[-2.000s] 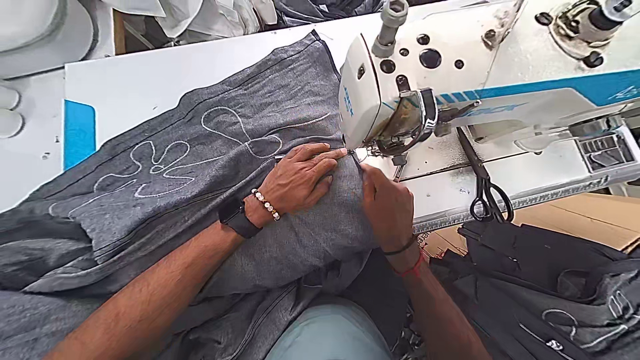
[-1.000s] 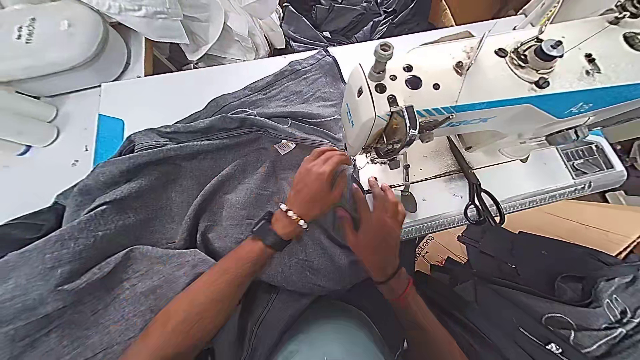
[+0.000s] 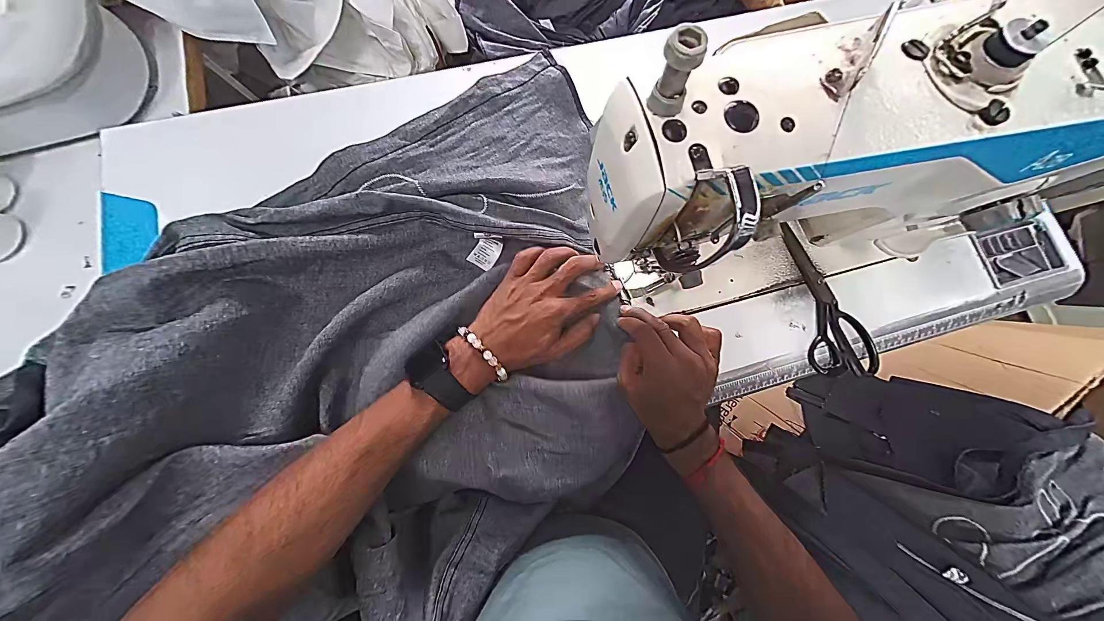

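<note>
A grey denim-like garment [image 3: 259, 328] is spread over the table and down toward my lap, its edge at the needle area of a white and blue Jack sewing machine [image 3: 625, 172]. My left hand [image 3: 548, 310] lies spread on the cloth, its fingertips beside the presser foot area. My right hand [image 3: 668, 371] pinches the garment's edge just in front of the needle area, close to my left fingertips. A small white label [image 3: 485, 252] shows on the garment near my left hand. The needle itself is hidden.
Black-handled scissors [image 3: 832, 328] rest on the machine bed [image 3: 759, 328], to the right of my hands. Dark garments [image 3: 914, 466] lie on cardboard [image 3: 992, 354] at the lower right. White cloth pieces [image 3: 362, 39] are piled behind the table [image 3: 207, 147].
The embroidered part of the garment has been folded over, and the white label shows. My left hand has spread flatter on the cloth. My right hand's fingers, apart a second ago, now pinch the edge.
</note>
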